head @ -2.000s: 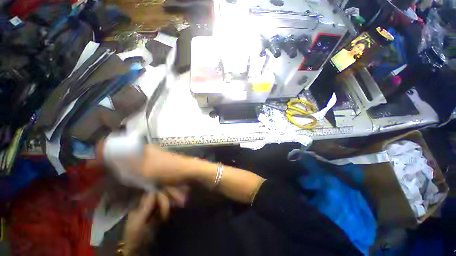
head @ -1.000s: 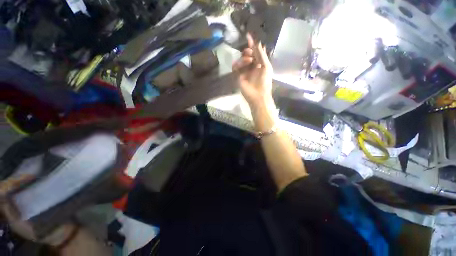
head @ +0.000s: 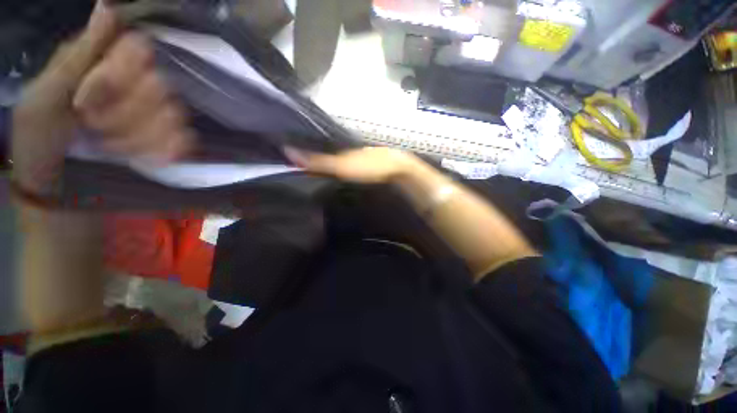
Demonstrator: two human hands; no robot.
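Observation:
A bundle of dark grey-brown fabric pieces with white parts [head: 234,109] stretches across the upper left, blurred. My left hand [head: 133,101] is at its left part, fingers curled on the dark cloth. My right hand [head: 351,164] is at the bundle's right end, its fingertips on the lower edge of the cloth. How far its fingers close round the cloth is hard to tell from the blur.
The overlock machine [head: 602,40] stands at the upper right, with yellow-handled scissors [head: 602,133] on the table before it. Blue cloth [head: 594,298] and a box of white offcuts [head: 719,347] are at lower right. A red plastic bag [head: 157,246] lies at left.
The bundle and my left hand have moved up from the lower left. My right hand has come down from the machine's left side to the bundle. The view has shifted too.

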